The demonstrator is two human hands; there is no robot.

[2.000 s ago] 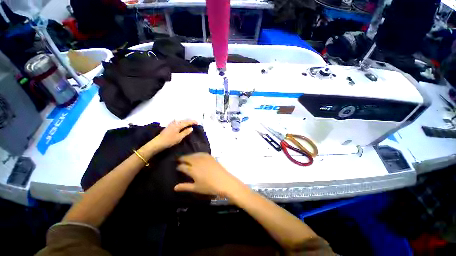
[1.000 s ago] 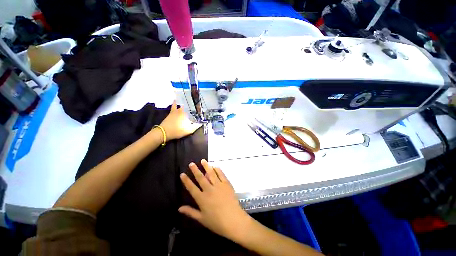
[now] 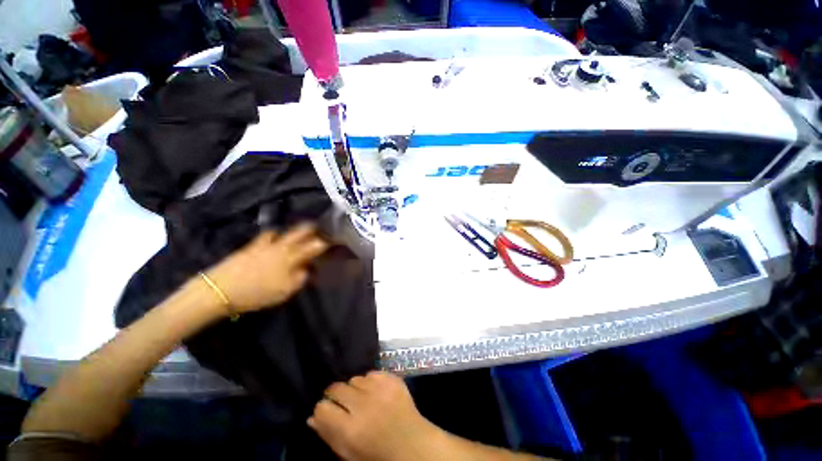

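Note:
A dark brown-black cloth (image 3: 279, 333) lies left of the needle and hangs over the table's front edge. My left hand (image 3: 275, 266), blurred, is on the cloth; whether it grips is unclear. My right hand (image 3: 365, 410) has its fingers curled on the cloth at the front edge, pinching it. The presser foot and needle (image 3: 369, 212) are just beyond the cloth's right edge; whether the cloth touches them is unclear. A black pile with a white cord bit (image 3: 185, 126) lies behind left.
Scissors with red and orange-yellow handles (image 3: 532, 255) and dark snips (image 3: 472, 236) lie right of the needle. The white machine head (image 3: 469, 108) spans the back right. A pink holder (image 3: 311, 40) stands at its left end. A flask (image 3: 41, 153) is far left; a blue bin (image 3: 550, 405) is below.
My left hand has moved away from the needle toward the front left. My right hand has closed and moved to the table's front edge. The cloth is now more bunched, its far part shifted backward.

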